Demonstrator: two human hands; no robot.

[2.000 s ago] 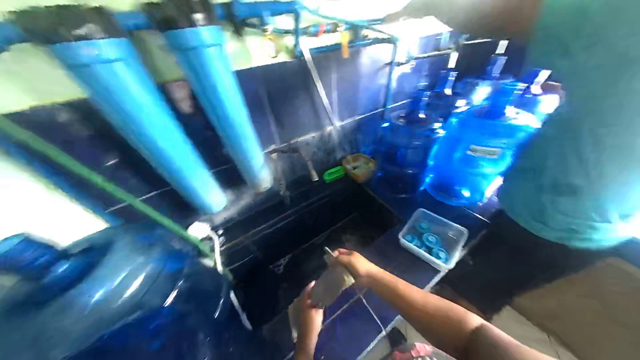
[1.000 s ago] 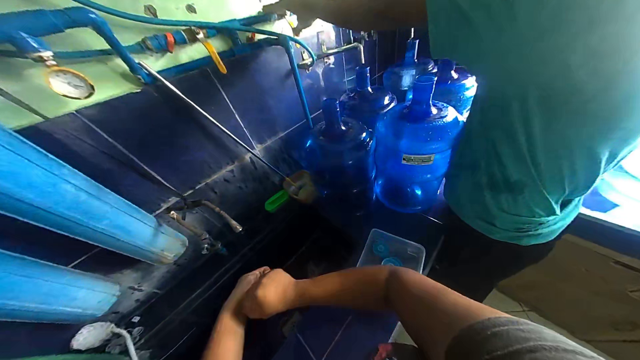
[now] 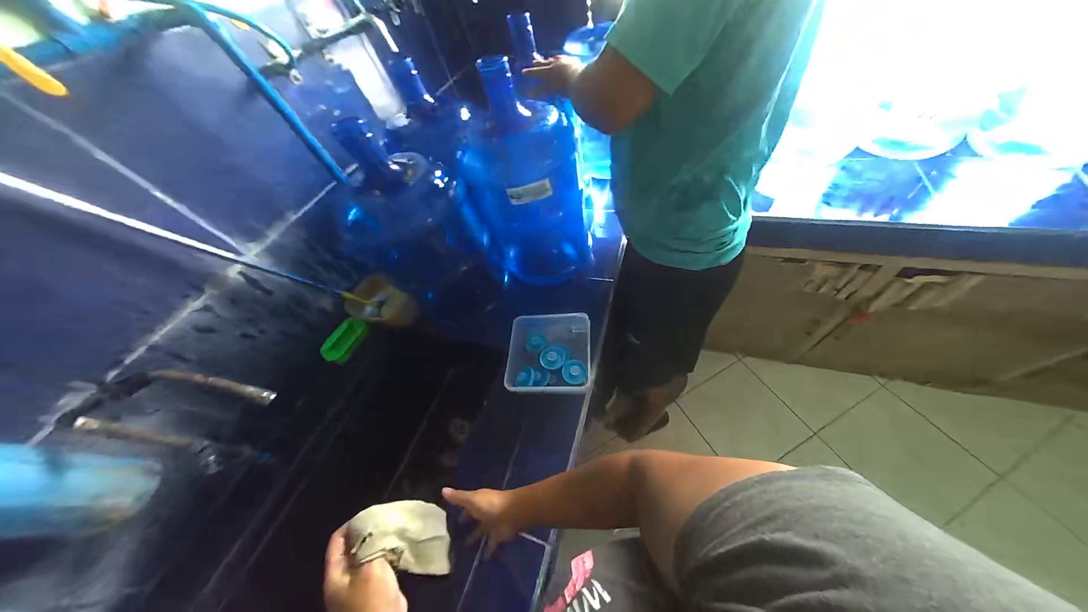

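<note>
My left hand [image 3: 365,578] grips a folded off-white cloth [image 3: 408,535] over the dark tiled basin [image 3: 374,433]. To its right my right hand [image 3: 489,514] holds nothing; its fingers are spread over the blue-tiled ledge [image 3: 531,446], beside the cloth and apart from it. Farther along the ledge sits a clear plastic container [image 3: 548,389] with several blue bottle caps [image 3: 553,356] in it. Behind the container stand several large blue water jugs [image 3: 531,212].
A person in a green shirt [image 3: 688,161] stands right of the ledge, one hand near the jugs. On the left are wall taps [image 3: 212,387], a blue filter housing [image 3: 76,489] and a green brush [image 3: 344,340]. A tiled floor [image 3: 816,433] lies at the right.
My hands, together one second ago, are now apart, and the cloth shows in my left hand. The other person's hand has come down beside the jugs. The view has swung right.
</note>
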